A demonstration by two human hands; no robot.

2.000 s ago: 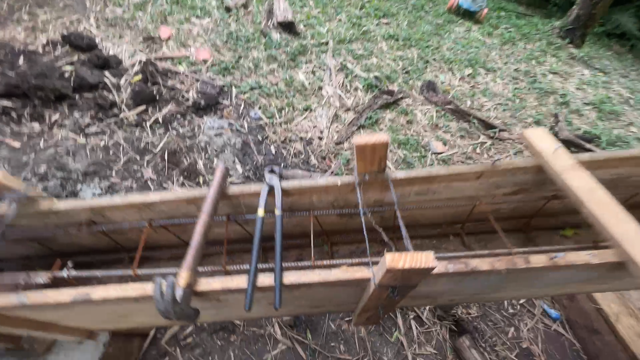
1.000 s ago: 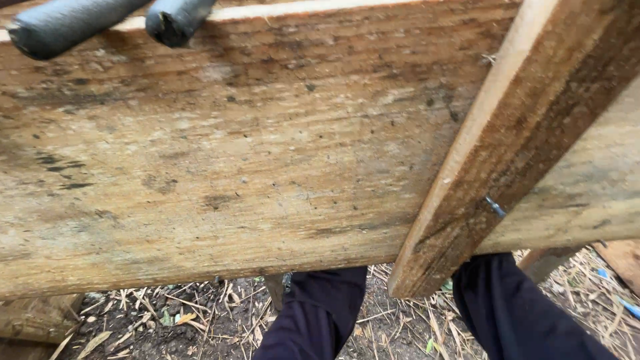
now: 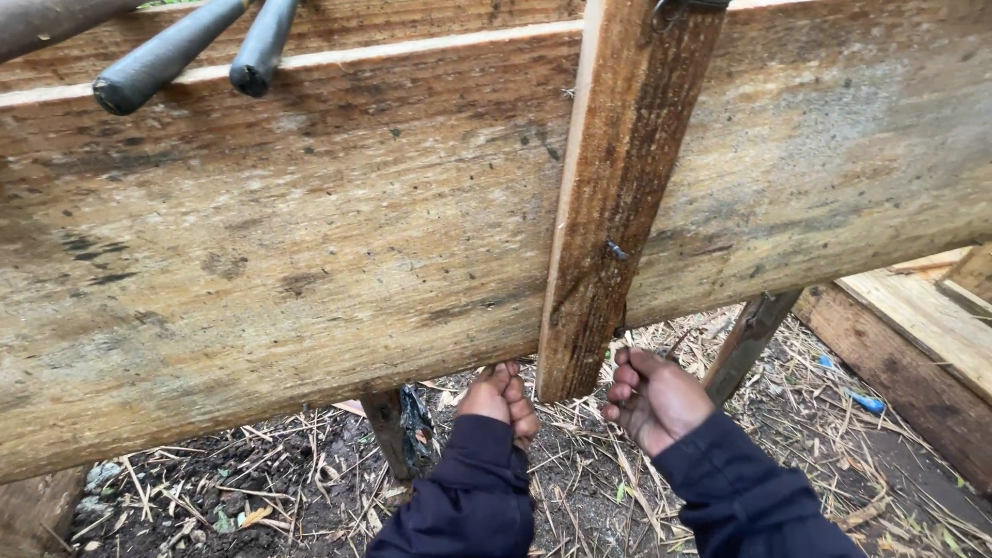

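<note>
A wide formwork board (image 3: 310,217) crosses the view, with an upright wooden batten (image 3: 612,201) against its face. Tie wire (image 3: 673,9) loops round the batten near its top, and a bent nail or wire end (image 3: 617,249) sticks out lower down. My left hand (image 3: 500,401) is at the board's lower edge, left of the batten's foot, fingers curled; whether it grips anything is hidden. To the right of the foot, my right hand (image 3: 659,395) has thumb and forefinger together near a dark wire end (image 3: 620,332); its hold is unclear.
The dark handles of end-cutting pincers (image 3: 167,58) lie over the board's top edge, beside another tool's handle (image 3: 54,23). Wooden stakes (image 3: 752,341) stand below the board. Timber planks (image 3: 922,325) lie at the right, and dry straw and soil cover the ground.
The view has come down close to the board's face. Both my hands have come into view at its lower edge, one on each side of the batten; neither shows in the earlier frames.
</note>
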